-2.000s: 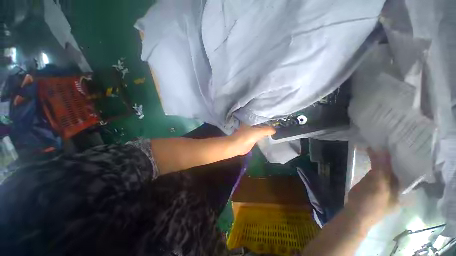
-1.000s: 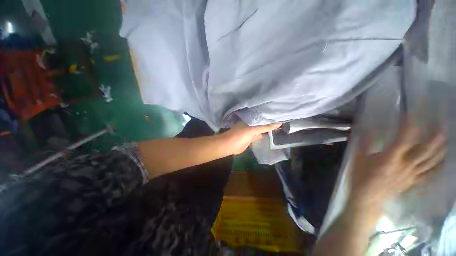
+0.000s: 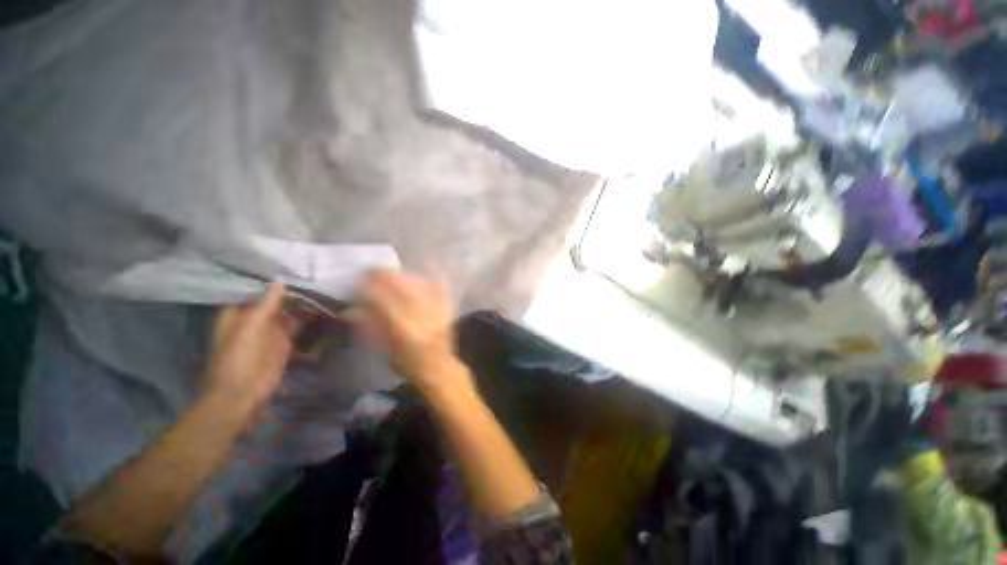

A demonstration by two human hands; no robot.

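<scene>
A large piece of grey cloth (image 3: 442,210) spreads from the upper left to the sewing machine table, with more grey cloth hanging below. A white or pale strip (image 3: 331,265) lies along its near edge. My left hand (image 3: 248,344) is at this edge, its fingertips pinching the cloth. My right hand (image 3: 406,320) is just right of it, at the right end of the pale strip. It is motion-blurred, and its fingertips and any grip are unclear.
A pale sewing machine (image 3: 751,232) stands on a white table (image 3: 663,348) at the right. A yellow crate (image 3: 618,480) is below the table. Cluttered cloth and a purple item (image 3: 883,210) lie beyond the machine. A bright white area covers the top centre.
The view has swung to the right, bringing the sewing machine into sight. My hands have come close together at the cloth edge. The orange crate has left the view.
</scene>
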